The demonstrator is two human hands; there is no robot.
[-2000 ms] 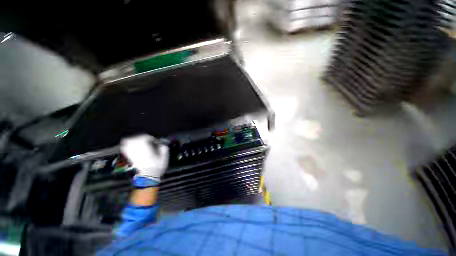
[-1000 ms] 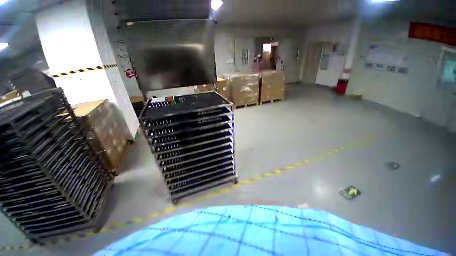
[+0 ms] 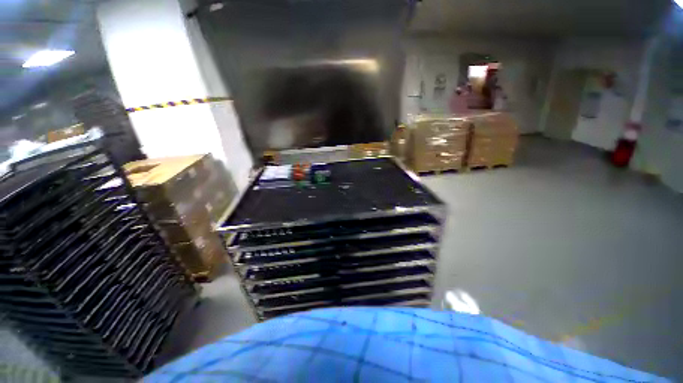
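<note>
A tray rack [image 3: 337, 202] with a flat black top shelf stands right in front of me, its metal rim around the top. Several close shelves below hold dark items with small light marks. On the far left part of the top lies a circuit board [image 3: 320, 176] with white, orange-red and green parts. Neither of my hands is in the picture. A white blurred shape [image 3: 460, 302], perhaps a shoe or glove, shows at the rack's lower right, beside my blue checked clothing.
Another tall rack [image 3: 82, 262] stands at the left. Wrapped cartons [image 3: 183, 206] are behind it by a white pillar [image 3: 161, 82]. More cartons on pallets [image 3: 440, 142] stand at the back. A red bin [image 3: 623, 152] is at the far right.
My gloved hand at a board on a rack two seconds ago is out of view. The view swung up to the room, and the rack ahead now appears nearer and larger.
</note>
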